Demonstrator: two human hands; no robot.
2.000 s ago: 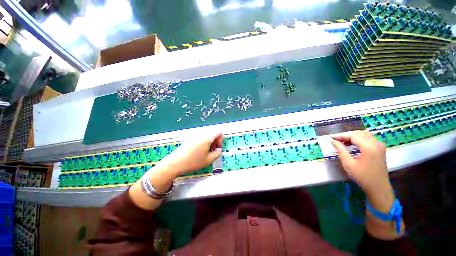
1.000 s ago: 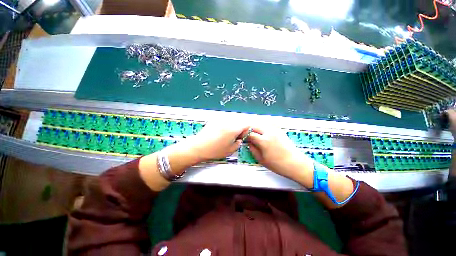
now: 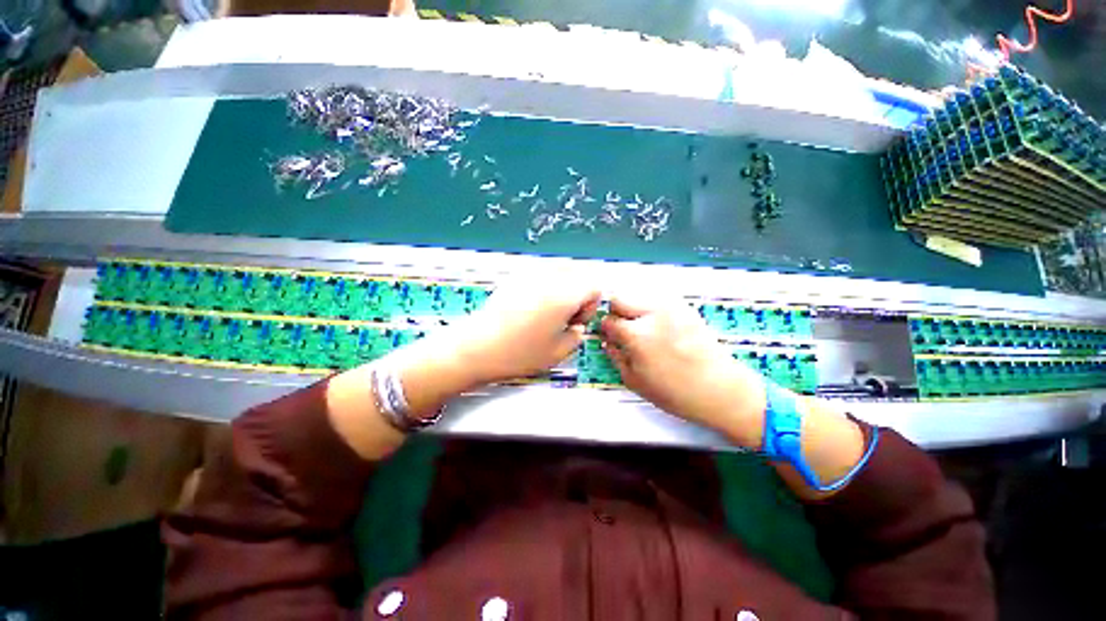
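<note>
A green circuit board panel [image 3: 764, 342] lies on the conveyor in front of me, its left part under my hands. My left hand [image 3: 540, 330] is over the panel's left end, fingers curled and fingertips pinched. My right hand [image 3: 655, 352] is just right of it, thumb and fingers close together over the same panel. The fingertips of both hands nearly meet. Any part between them is too small to tell. A second panel [image 3: 243, 318] lies to the left, its right end partly hidden by my left hand and forearm.
Silvery leaded components [image 3: 376, 119] lie heaped and scattered on the green mat [image 3: 606, 152]. A dark component cluster [image 3: 760, 188] lies right of them. A stack of panels [image 3: 1001, 164] stands at the mat's right, a paper label [image 3: 953, 250] at its foot. Another panel [image 3: 1013, 358] lies right on the rails.
My hands came together from two seconds ago, the right hand moving left from the panel's right end. Since one second ago the fingertips have parted slightly. The view has shifted.
</note>
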